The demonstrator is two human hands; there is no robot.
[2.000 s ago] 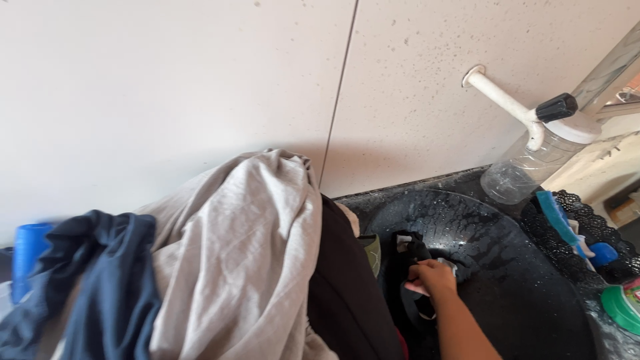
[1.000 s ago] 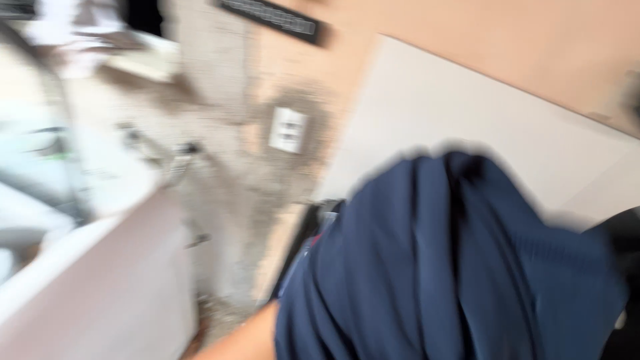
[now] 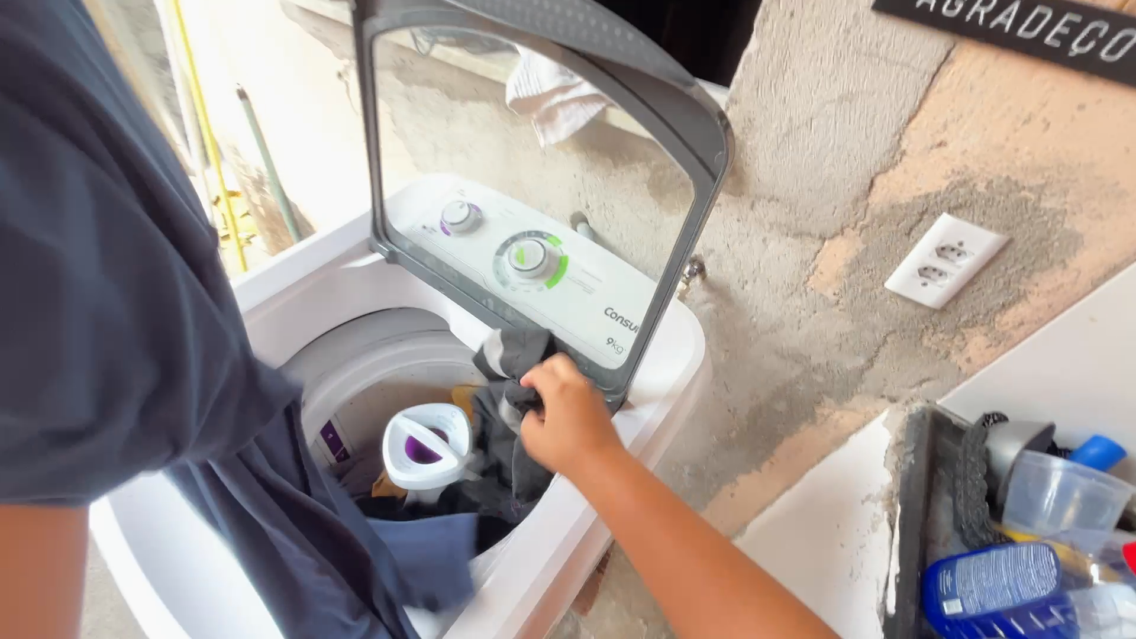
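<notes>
My right hand point(image 3: 568, 413) grips a bunched dark grey and black cloth point(image 3: 510, 382) at the back right rim of the tub of a top-loading washing machine point(image 3: 674, 355). Its clear lid point(image 3: 714, 155) stands raised. Inside the tub, dark clothes point(image 3: 497, 461) lie around a white agitator cap with a purple centre point(image 3: 428, 445). Dark blue fabric point(image 3: 115, 266) fills the left side of the view and hangs down over the tub. Part of an arm shows at the lower left edge, but my left hand is outside the view.
The control panel point(image 3: 426, 213) with knobs is behind the lid. A wall outlet point(image 3: 947, 260) is on the rough wall. At lower right, a dark counter point(image 3: 919, 506) holds a clear plastic cup point(image 3: 1061, 497) and a blue container point(image 3: 994, 581). A yellow hose point(image 3: 209, 133) hangs at upper left.
Two seconds ago my right hand held dark cloth in a black basin; now it grips dark cloth at the washing machine's tub. The view has turned far away from the basin.
</notes>
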